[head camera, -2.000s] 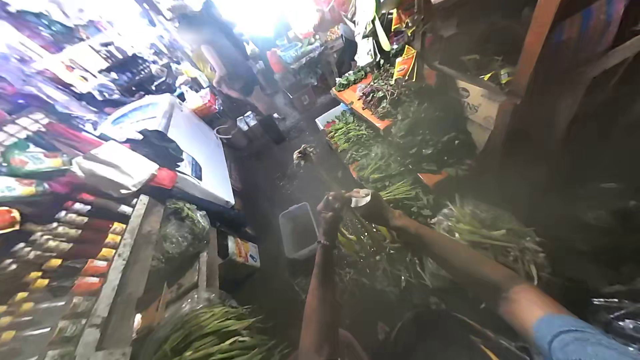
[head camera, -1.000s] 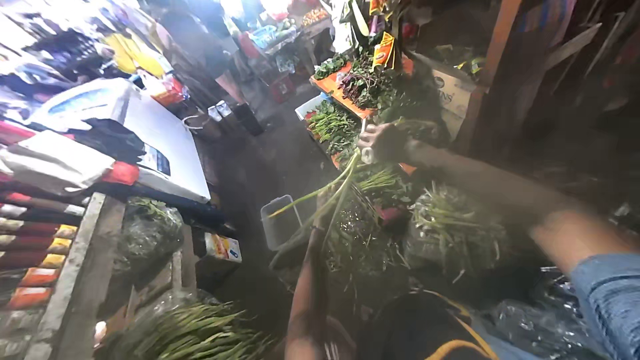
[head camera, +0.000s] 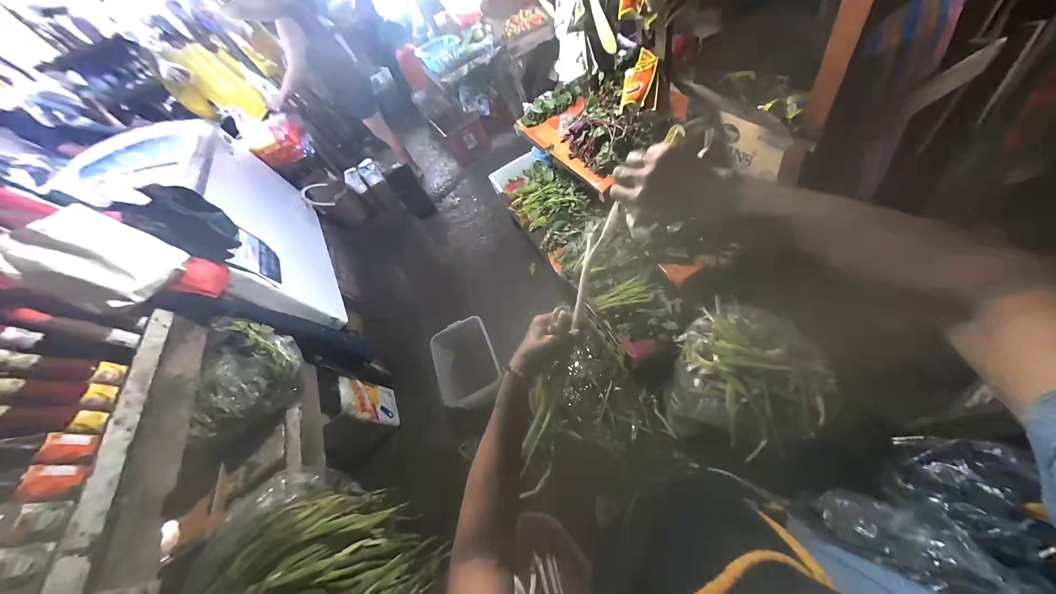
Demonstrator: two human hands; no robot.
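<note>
My left hand (head camera: 544, 340) is closed around the lower part of a pale, thin stalk or strip (head camera: 587, 268). Green leafy stems (head camera: 540, 404) show below that hand; whether they belong to the stalk is unclear. Up and to the right, my right hand (head camera: 648, 177) is at the upper end of the same stalk, its fingers bent and blurred. A little yellow-green plant matter (head camera: 676, 134) shows above its knuckles. Beneath the hands lie heaped greens (head camera: 623, 301), and a clear plastic bag of green stalks (head camera: 747, 371) sits to the right.
A translucent plastic bin (head camera: 466, 363) stands left of my left forearm. Long green pods or stalks (head camera: 330, 536) lie at the lower left beside a wooden rail (head camera: 124, 445). Leafy bundles rest on an orange board (head camera: 549, 139). A white chest (head camera: 272, 214) stands left; a person (head camera: 330, 62) is beyond.
My right hand has moved up and away from my left hand. Long green stalks stretched out past the left hand one second ago; now a pale length spans the two hands.
</note>
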